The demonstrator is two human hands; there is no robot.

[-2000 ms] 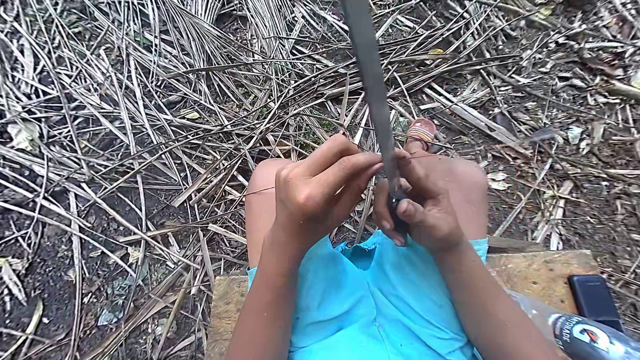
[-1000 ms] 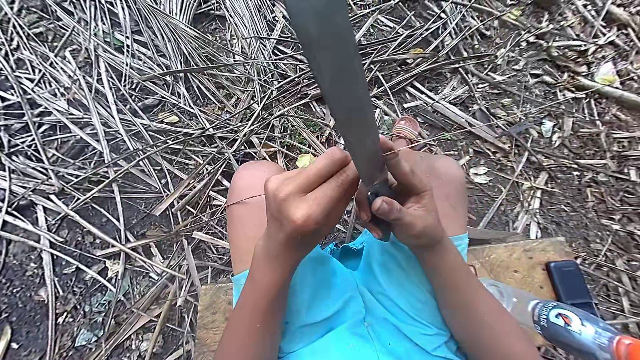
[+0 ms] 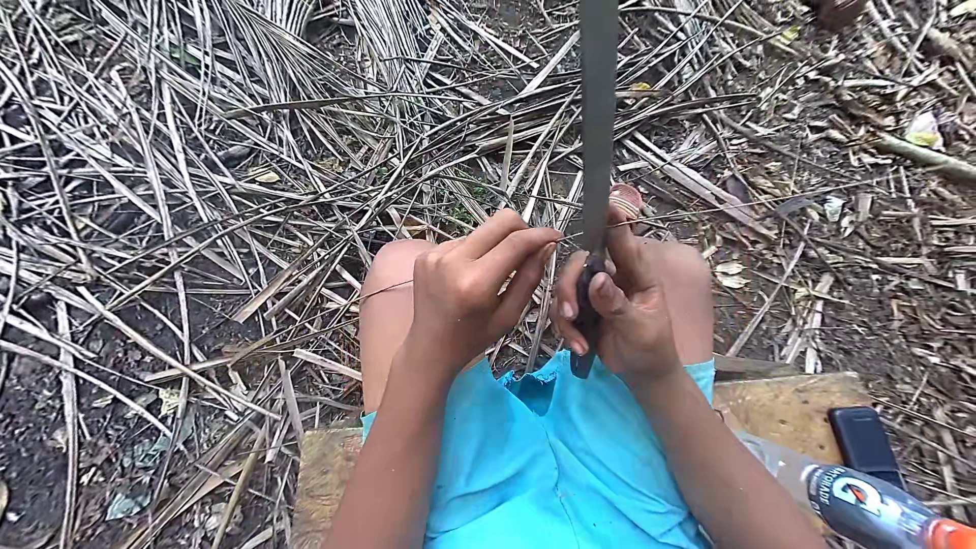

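My right hand grips the black handle of a machete, its long grey blade pointing up and away past the top edge. My left hand pinches a thin dark plant strip between thumb and fingertips, just left of the blade. The strip runs across at the base of the blade, past my right index finger, and out to the right. Its thin other end shows left of my left hand, over the knee. Both hands are above my lap, in turquoise shorts.
I sit on a wooden board. On its right side lie a Gatorade plastic bottle with an orange cap and a black phone-like object. Dry palm leaves and stalks cover the ground in front. A foot shows beyond the right knee.
The machete blade, tilted to the upper left a second ago with its flat side showing, now stands nearly upright and looks narrower. My left fingertips have drawn slightly away from the blade.
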